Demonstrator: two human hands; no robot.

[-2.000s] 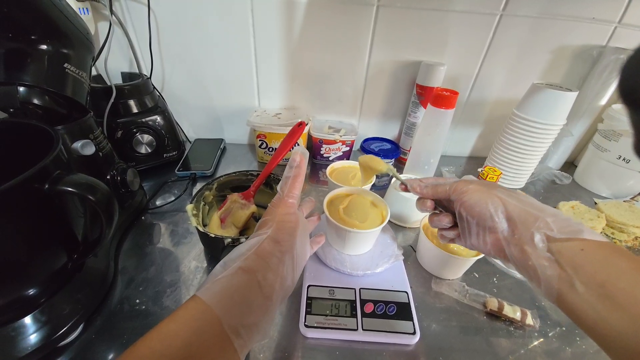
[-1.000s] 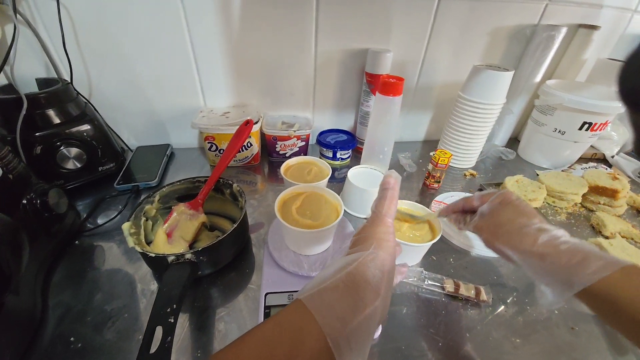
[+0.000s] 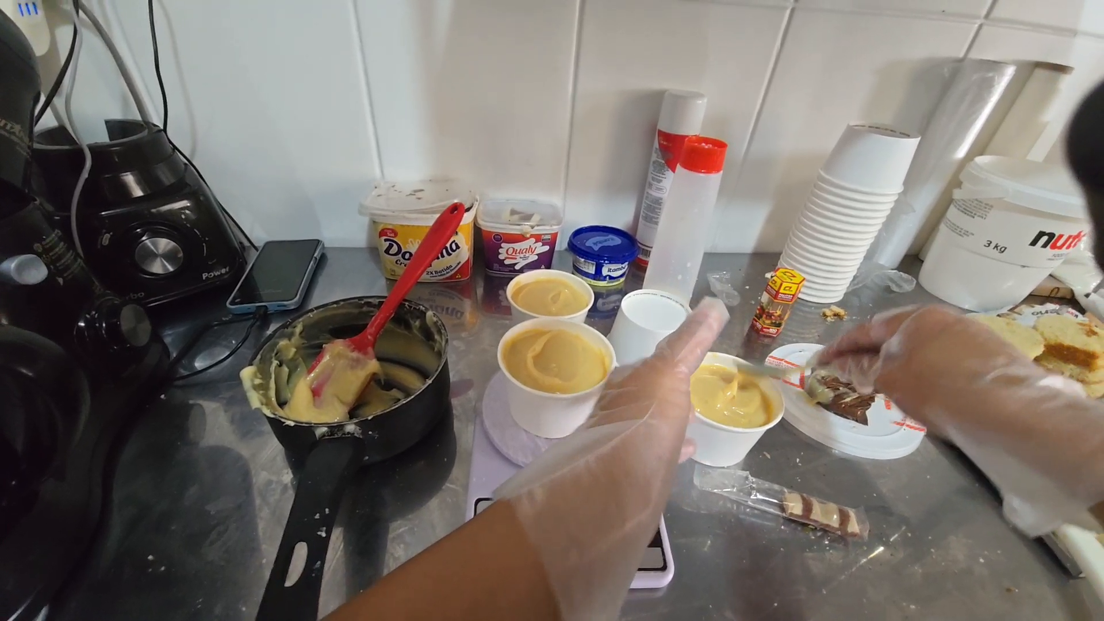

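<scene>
My left hand (image 3: 651, 397), in a clear plastic glove, is beside a white paper cup of yellow cream (image 3: 733, 397); its fingers are straight and hold nothing visible. My right hand (image 3: 871, 345), also gloved, grips a metal spoon (image 3: 772, 369) above a white lid smeared with brown spread (image 3: 901, 431). On the lilac scale (image 3: 500, 423) stands a cup of caramel-coloured cream (image 3: 554, 362), with a similar filled cup (image 3: 549, 296) behind it. An upturned white cup (image 3: 647, 323) is behind my left hand. Left of these, a black saucepan (image 3: 435, 371) holds cream and a red spatula (image 3: 414, 272).
A wrapped chocolate bar (image 3: 819, 511) lies in front of the cream cup. Margarine tubs (image 3: 423, 259), a red-capped bottle (image 3: 686, 224) and stacked cups (image 3: 849, 216) line the wall. Cake rounds (image 3: 1065, 341) and a large tub (image 3: 992, 241) are at right, a phone (image 3: 276, 274) at left.
My right hand with the spoon has moved from above the scale's cup, past the right-hand cream cup, to the lid. My left hand has moved from the left side of the scale to its right. The view has shifted.
</scene>
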